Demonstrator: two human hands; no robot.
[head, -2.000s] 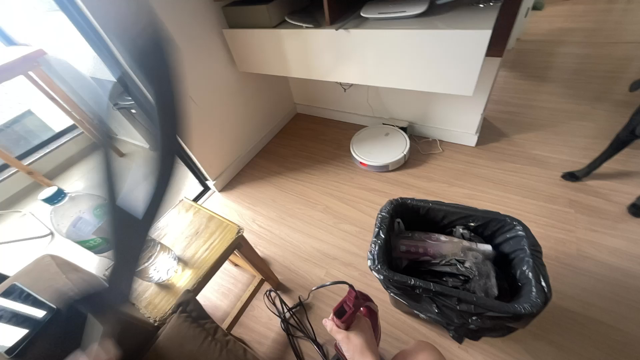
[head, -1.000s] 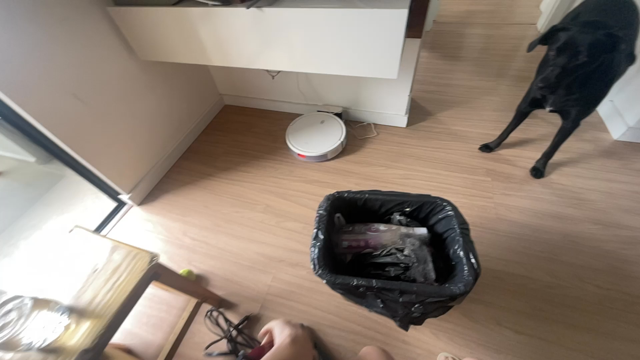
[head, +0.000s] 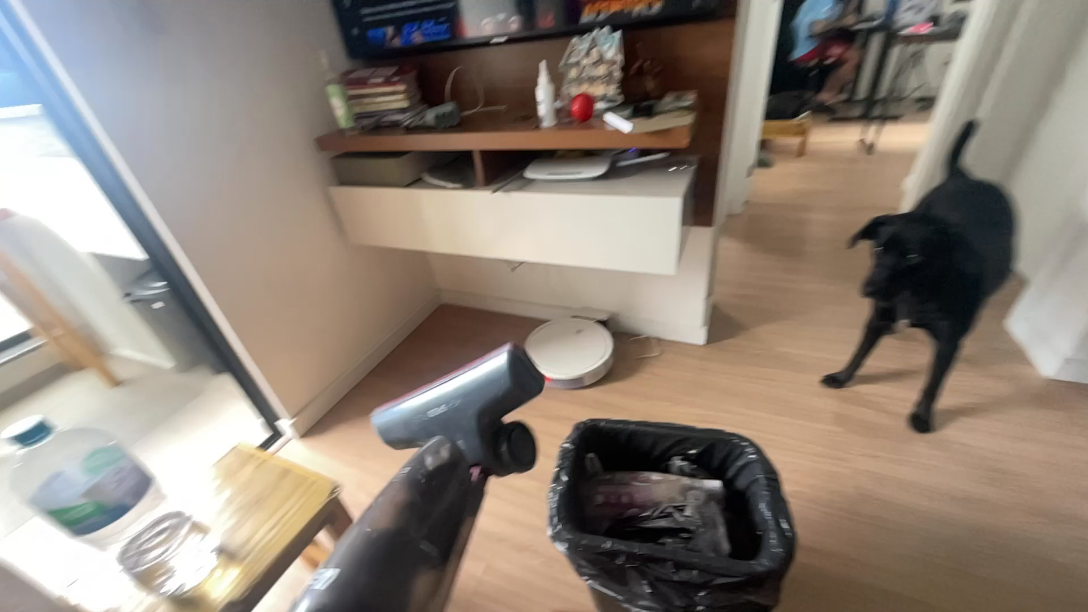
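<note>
A handheld vacuum cleaner with a dark, see-through body [head: 404, 535] rises from the bottom edge, its grey brush head [head: 463, 399] tilted up in front of the robot vacuum. Whatever holds it is below the view; neither of my hands shows. Right of it stands a trash bin lined with a black plastic bag [head: 578, 544], with crumpled plastic packaging [head: 659, 506] inside. At the lower left, a large clear plastic bottle [head: 81, 480] and a shiny clear container [head: 168, 552] are by a wooden stool [head: 272, 501].
A white robot vacuum [head: 569, 350] sits on the floor under a wall-mounted TV cabinet [head: 518, 223]. On the right a black dog [head: 935, 255] stands on the wood floor. Through the doorway behind, a person [head: 824, 42] is partly visible. A glass door's frame [head: 161, 229] runs along the left.
The vacuum's brush head has come into view. The hand seen low in both earlier frames is out of view. The view has tilted up.
</note>
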